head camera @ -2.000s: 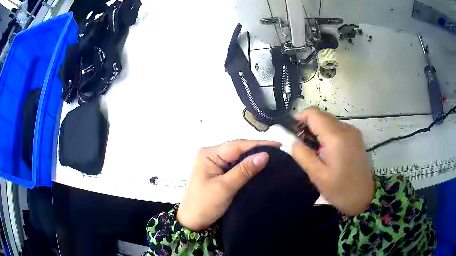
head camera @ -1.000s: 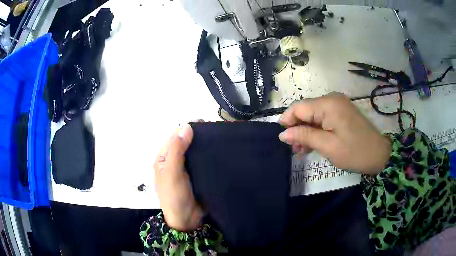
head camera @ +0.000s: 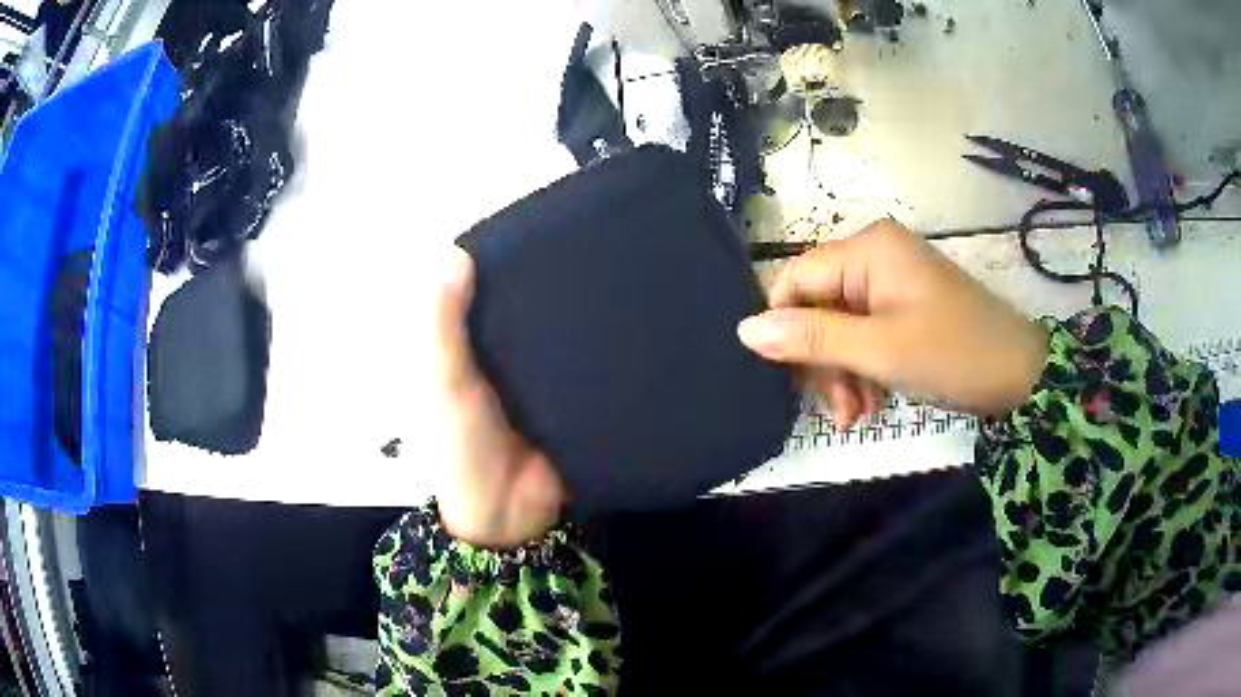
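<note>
A black fabric panel [head camera: 626, 327] with rounded corners is held up over the table's front edge, its flat face towards me. My left hand [head camera: 493, 409] holds its left edge. My right hand [head camera: 891, 320] pinches its right edge between thumb and fingers. Behind the panel, a black zipper strip [head camera: 721, 147] with a pale toothed line lies by the needle area and is partly hidden by the panel. The black scissors [head camera: 1041, 169] lie on the table to the right, beside a cord loop.
A blue bin [head camera: 120, 293] stands at the left. Beside it are a zipper strip pile [head camera: 225, 136] and a panel stack [head camera: 208, 357]. A screwdriver [head camera: 1147, 170] lies right of the scissors. Metal parts of the sewing machine [head camera: 735, 52] are at the top.
The scissors left my right hand and now lie on the table. My left hand has moved to the panel's left edge. The panel has been raised and turned, covering part of the zipper strip.
</note>
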